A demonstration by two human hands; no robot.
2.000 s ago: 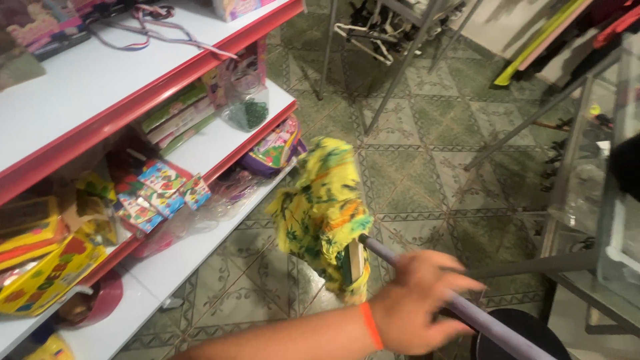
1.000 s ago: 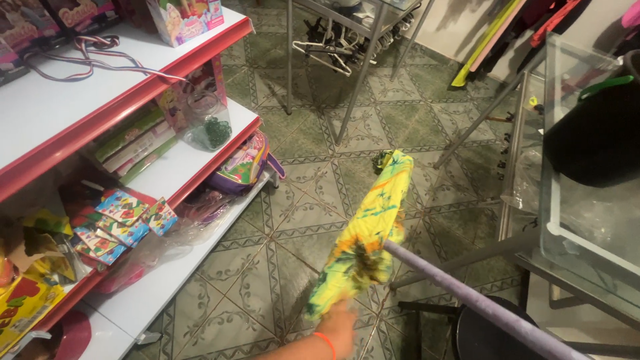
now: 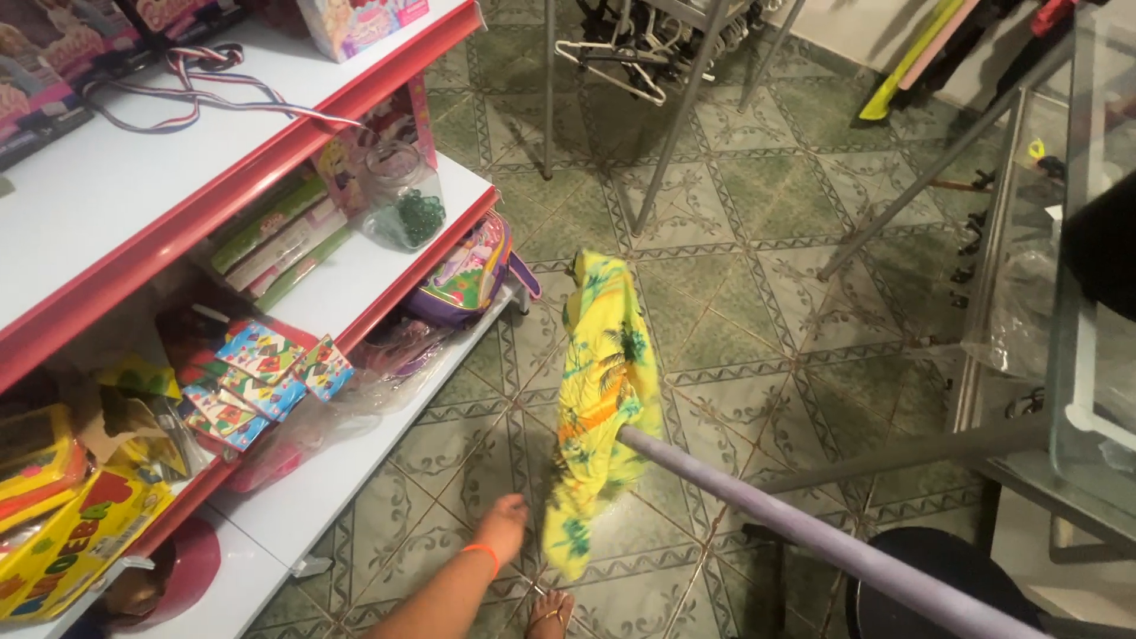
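A yellow cloth printed with palm trees, with orange and green patches (image 3: 603, 382), is draped over the head of a long-handled floor tool. Its pale purple handle (image 3: 799, 524) slants down to the lower right edge. My left hand (image 3: 501, 528), with an orange band at the wrist, hovers just left of the cloth's lower end, fingers loosely bent and holding nothing that shows. The far end of the handle and my right hand are out of view. Below the cloth, a bare foot (image 3: 550, 612) stands on the patterned tile floor (image 3: 719, 328).
White shelves with red edges (image 3: 382, 124) hold boxed toys, a clear jar (image 3: 404, 204), small packets (image 3: 266, 373) and a child's bag (image 3: 466, 275). Metal rack legs (image 3: 679, 124) and hangers (image 3: 621, 67) stand beyond. At right are a glass-topped table (image 3: 1074, 373) and a round black object (image 3: 932, 586).
My left hand was at the handle, then at the cloth's lower end; now it is apart from the cloth, to its left. The cloth hangs more upright than a second ago.
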